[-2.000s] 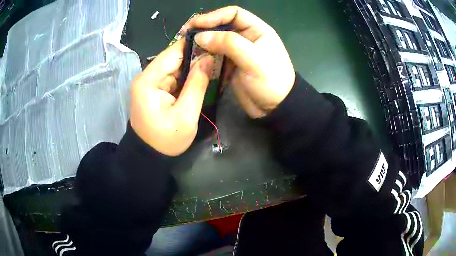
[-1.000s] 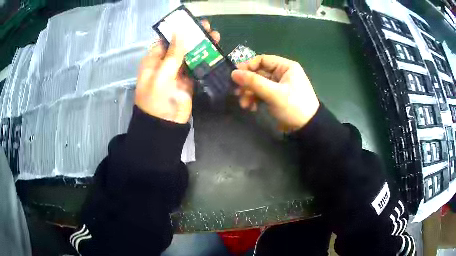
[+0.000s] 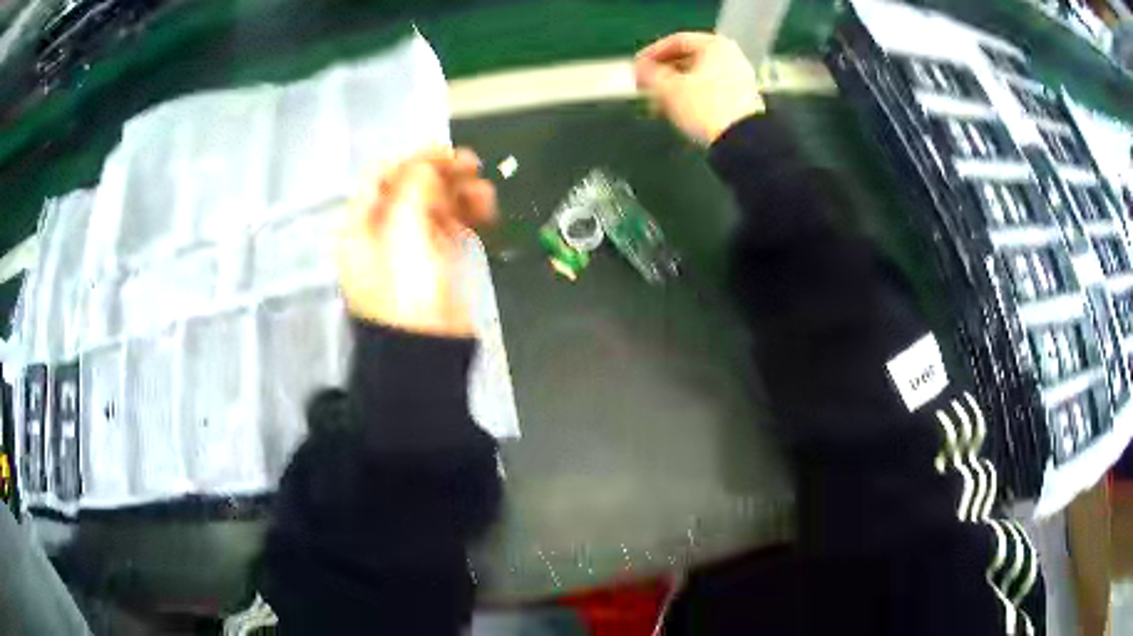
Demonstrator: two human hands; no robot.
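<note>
Green circuit boards lie loosely together on the dark green bench between my hands. A pale ring-shaped part lies at their left side. A small white part lies singly to the upper left of them. My left hand is raised over the right part of the left tray's sheet, blurred, with its fingers curled; no part shows in it. My right hand is at the far rail, fingers bent together; I cannot see whether they hold something small. No housing shows in either hand.
A translucent white sheet covers the left tray, with black housings uncovered at its left edge. A tall stack of trays with black housings stands at the right. A pale rail runs along the far edge. A brown carton shows lower right.
The black housing with the green board has left my left hand. My hands have moved apart, the right one up to the far rail. The boards on the bench are now uncovered.
</note>
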